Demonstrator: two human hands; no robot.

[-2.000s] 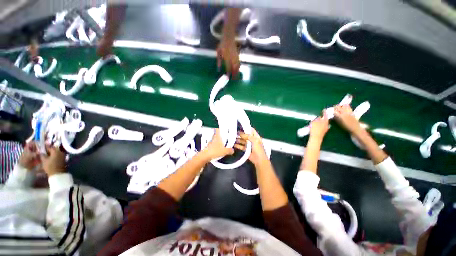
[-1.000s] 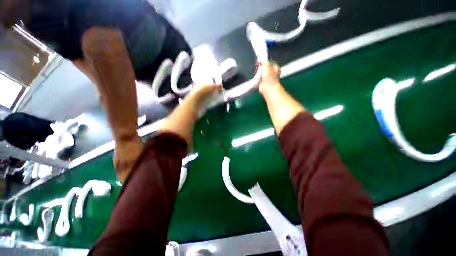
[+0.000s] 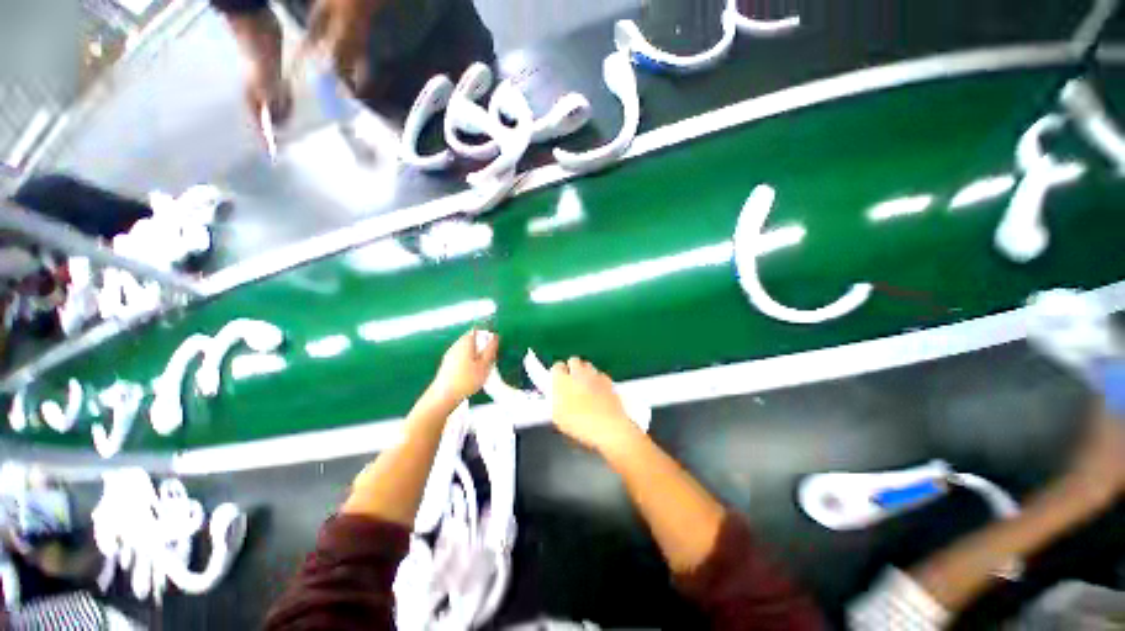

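Observation:
My left hand (image 3: 466, 367) is at the belt's near edge, with its fingers closed around one end of a slim white curved arm (image 3: 503, 392). My right hand (image 3: 592, 404) is just to the right, holding the same arm or one touching it; the overlap hides which. A white end also shows at the outer side of my right hand. A pile of white shells and arms (image 3: 457, 542) lies between my forearms on the black bench.
White curved arms lie on the green belt (image 3: 642, 333), at left, right and centre right. More lie on the far bench (image 3: 506, 117). An opened housing with a blue battery (image 3: 910, 493) is right of me. Another person's forearm (image 3: 1024, 530) reaches in at right; a person stands opposite.
My hands have come back from the far belt edge to the near edge. The view has shifted, and the person opposite has drawn an arm back from over the belt.

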